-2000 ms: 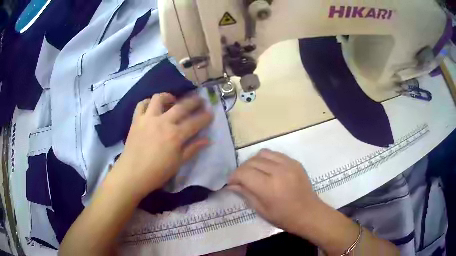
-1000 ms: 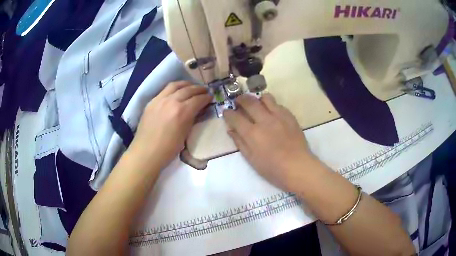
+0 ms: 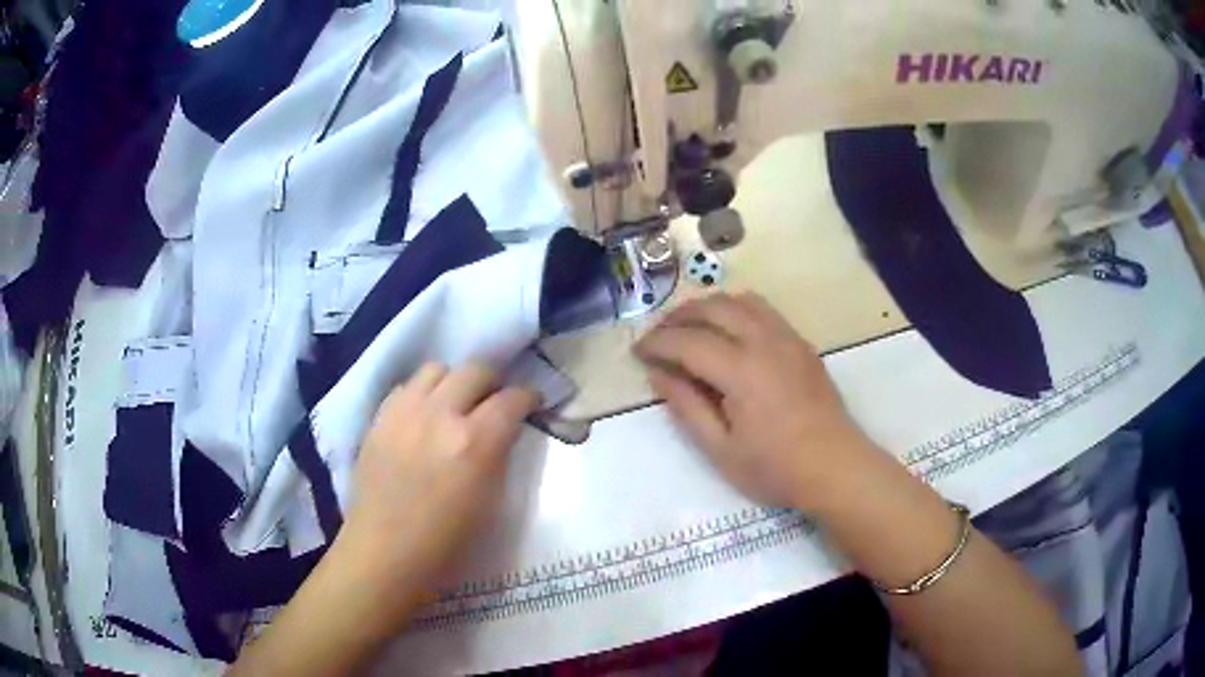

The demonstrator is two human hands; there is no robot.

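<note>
The light panel [image 3: 238,344] lies at the left, rumpled, with navy strips on it. Its folded edge, with a navy part [image 3: 571,275], reaches the presser foot [image 3: 644,271]. My left hand [image 3: 449,430] holds the light cloth below and left of the foot, fingers bent over its edge beside a small grey corner. My right hand [image 3: 740,390] is just right of and below the foot, over the machine bed, fingers curled; its fingertips are partly hidden, and I cannot tell if they hold anything.
The cream sewing machine [image 3: 793,66] stands at the upper right. A curved navy piece [image 3: 938,265] lies on its bed. Thread snips [image 3: 1117,269] lie at the right. A ruler scale [image 3: 661,562] runs along the table front. A blue object [image 3: 218,19] is at the upper left. Cloth hangs below the right edge.
My left hand has moved down and left from the foot with the light cloth. My right hand has drawn back a little from the foot. The whole view has shifted slightly.
</note>
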